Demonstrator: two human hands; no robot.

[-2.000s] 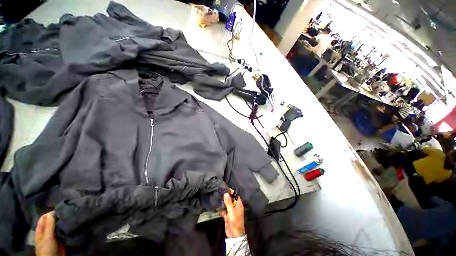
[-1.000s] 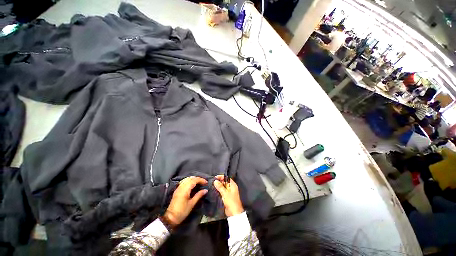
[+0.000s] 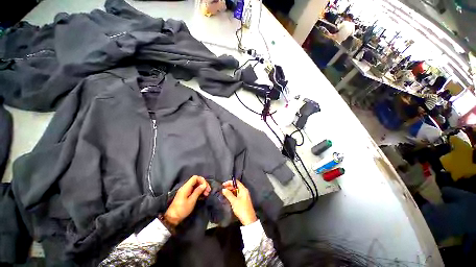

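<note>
A dark grey zip jacket (image 3: 115,141) lies front up on the table, collar away from me, with its silvery front zip (image 3: 152,156) down the middle. My left hand (image 3: 186,198) grips the gathered hem right of the zip between thumb and fingers. My right hand (image 3: 240,202) is just to the right, beside the hem. A thin dark tool, perhaps snips (image 3: 235,182), sticks up from its fingers. Whether the right fingers also hold cloth is hard to tell.
More dark grey jackets (image 3: 94,41) lie at the far left. On the white table (image 3: 360,193) at the right are black cables (image 3: 308,180), a black gun-like tool (image 3: 306,112), a green spool (image 3: 321,147), a blue-white cylinder (image 3: 329,163) and a red spool (image 3: 333,174). Machine rows stand beyond.
My left hand has moved from the hem's left end to near my right hand, on the hem's right part. In the last second both hands stay close together; the dark tool shows less.
</note>
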